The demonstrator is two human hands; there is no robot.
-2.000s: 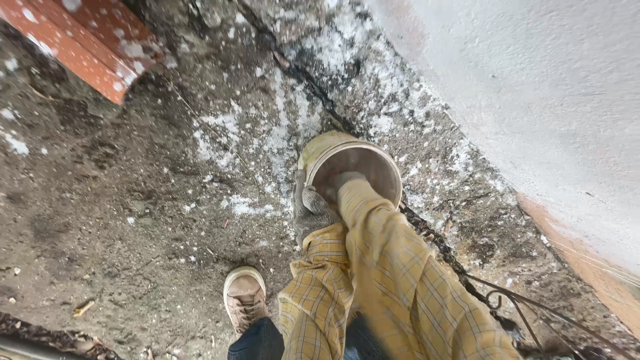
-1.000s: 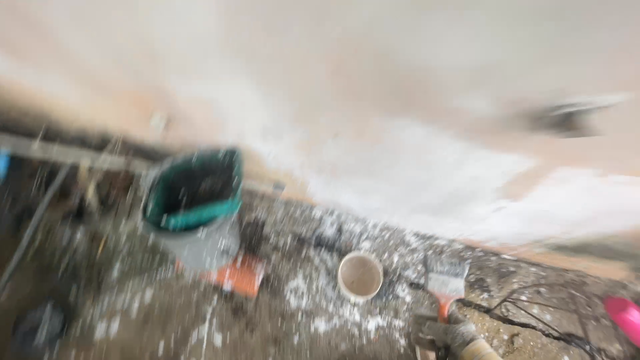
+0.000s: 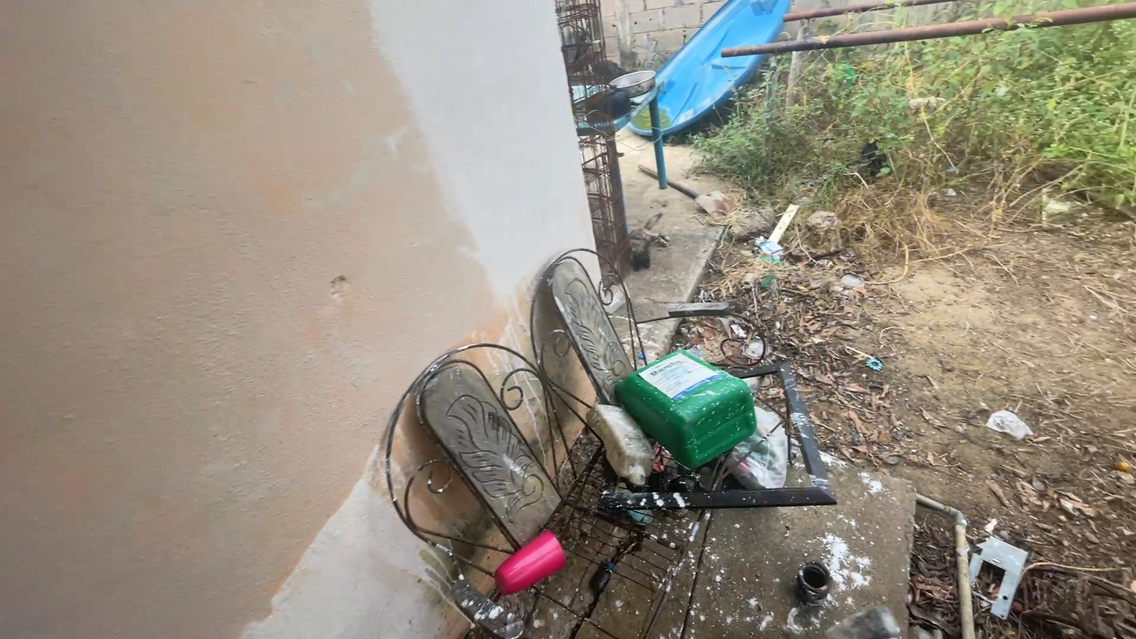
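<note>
Neither of my hands is in view. A wall (image 3: 222, 266), part bare plaster and part white, fills the left side. Against it stands a metal double chair frame (image 3: 488, 444) with scrollwork and leaf-patterned backs. On its seat lie a green plastic jerrycan (image 3: 697, 417) bearing a label, a pale block (image 3: 624, 444) and a black angled metal frame (image 3: 728, 499). A pink plastic cup (image 3: 530, 563) lies tipped at the near end of the seat. The brush and the bucket seen earlier are out of view.
A paint-spotted concrete slab (image 3: 763, 568) holds a small dark jar (image 3: 812, 581). Pipe (image 3: 963, 568) and a metal bracket (image 3: 1000, 572) lie right of it. Farther back are a wire rebar column (image 3: 599, 133), a blue plastic shell (image 3: 719, 67), rusty poles (image 3: 932, 29) and weeds.
The view has swung far from the floor and bucket to the wall's end and yard. A gloved hand with a wide brush, seen one second ago, has left view.
</note>
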